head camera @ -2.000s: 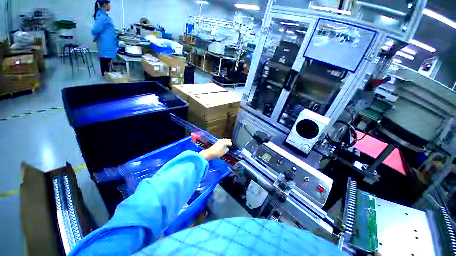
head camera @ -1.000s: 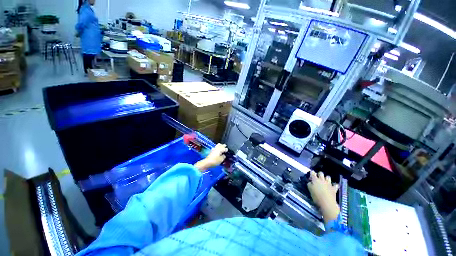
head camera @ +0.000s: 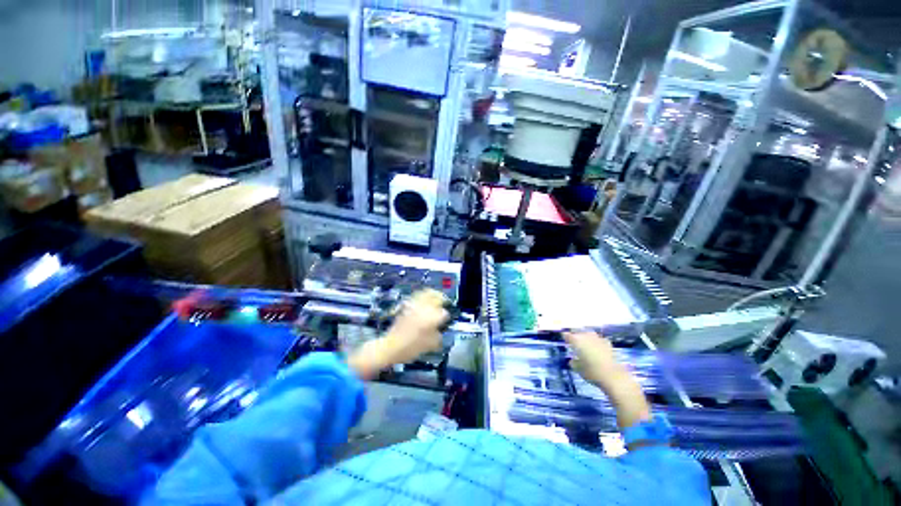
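Note:
My left hand (head camera: 415, 328) is over the feed track (head camera: 341, 311), in front of the control box (head camera: 380, 280). Its fingers are curled and blurred; I cannot tell if they hold anything. My right hand (head camera: 595, 358) is at the near edge of the white sloped plate (head camera: 578, 289), over the far side of the tube rack (head camera: 538, 400). Its fingers are bent down, and whether they grip a tube is unclear. Long shiny packing tubes (head camera: 701, 376) lie side by side on the rack, blurred at right. A green strip (head camera: 516, 295) runs along the plate's left side.
The blue bin (head camera: 198, 361) with clear tubes is at left, red and green pieces (head camera: 244, 313) at its far edge. Black crates (head camera: 59, 326) stand beyond. Brown cartons (head camera: 193, 222), a white box with a round opening (head camera: 412, 210) and a bowl feeder (head camera: 545, 133) stand behind.
The view has swung right, bringing the tube rack into sight. My left hand has moved from the track's left end along it. My right hand has moved from the track to the rack.

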